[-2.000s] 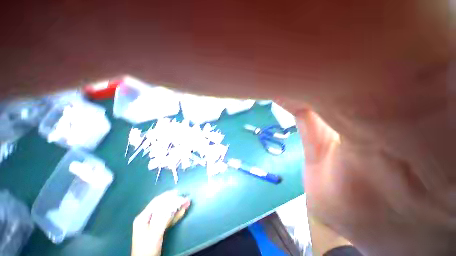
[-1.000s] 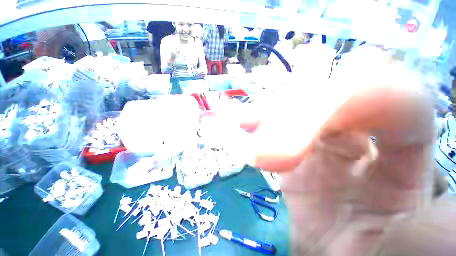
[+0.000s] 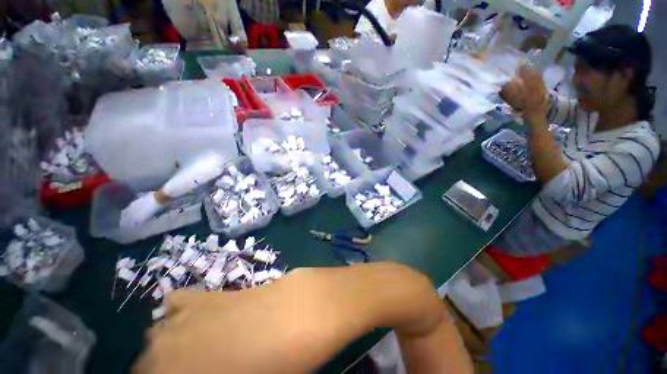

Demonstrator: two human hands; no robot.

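Note:
My right hand [image 3: 234, 329] reaches in from the lower right and crosses the near bench, seen from its back. Its fingers are hidden or cut off at the lower edge, so I cannot tell whether it holds anything. Behind it lies the loose pile of white-headed pin parts [image 3: 201, 266], partly covered by the hand. The nippers [image 3: 344, 237] lie right of the pile, just beyond my wrist, their handles partly hidden. The finished-parts box [image 3: 44, 340] stands at the lower left, blurred, with a white row inside. My left hand is not in view.
Supply tubs [image 3: 241, 197] stand behind the pile, one with a white wrapped item [image 3: 183, 179]. A small-parts tub [image 3: 384, 201] and a flat scale-like device [image 3: 470, 204] are to the right. Red trays [image 3: 252, 98] and a large clear box [image 3: 164, 131] are behind. A person [image 3: 600, 153] sits at right.
The blurred hand near the camera has gone from the upper and right view; my right hand now lies low over the bench. The view has swung right, showing the seated person and the scale-like device.

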